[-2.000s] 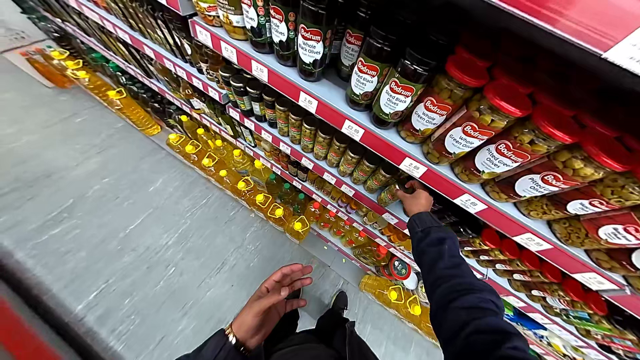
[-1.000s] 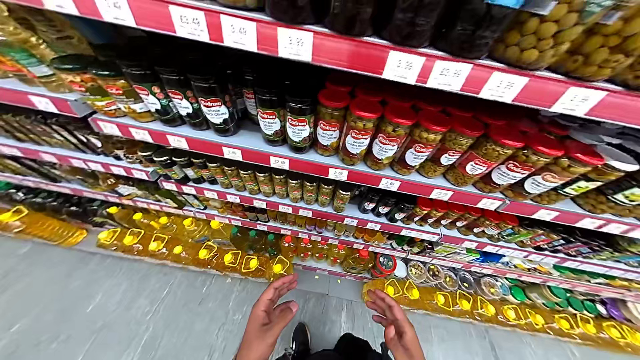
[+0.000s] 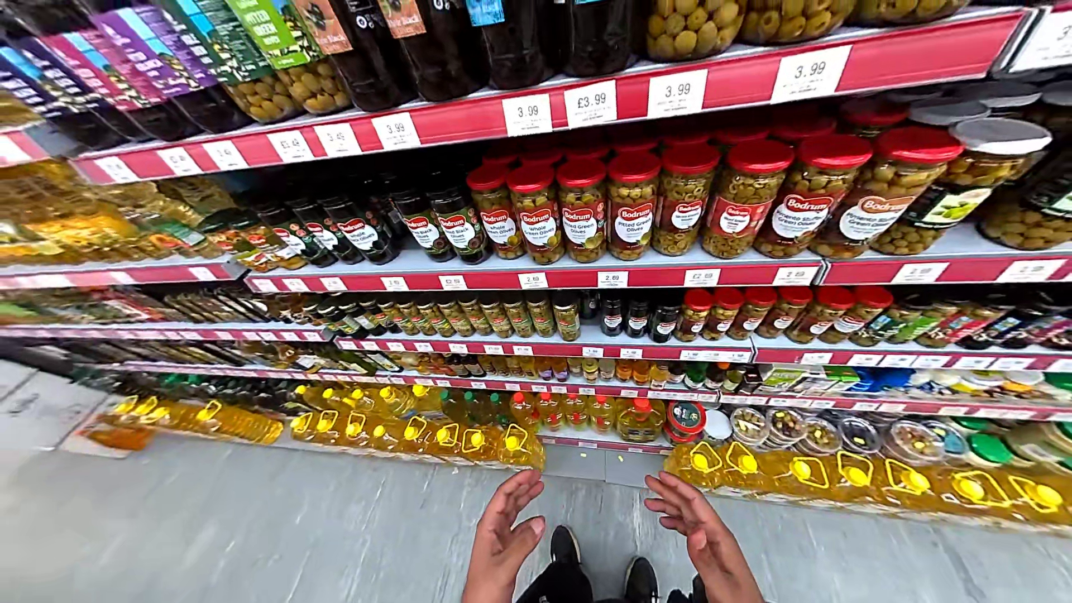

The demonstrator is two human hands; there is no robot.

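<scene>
My left hand (image 3: 505,536) is raised low in the view, fingers apart, holding nothing. To its right, my right hand (image 3: 702,536) is also raised and empty, palm turned inward. Both are in front of a tall shelf unit, nearest to large bottles of yellow oil (image 3: 419,437) standing along its foot. Above them, glass jars of green olives with red lids (image 3: 630,205) line a middle shelf beside jars of black olives (image 3: 456,224). Smaller jars (image 3: 519,316) fill the shelf below.
The red shelf edge (image 3: 469,280) bears price tags. More oil bottles (image 3: 854,479) stand at the lower right, near clear tubs (image 3: 787,425). My shoes (image 3: 641,578) are on the grey floor (image 3: 335,519). Large olive jars (image 3: 691,29) stand on the upper shelf.
My right hand, at the small jars two seconds ago, has come away from the shelf and is now low beside my left hand. The view has swung and takes in more of the upper shelf.
</scene>
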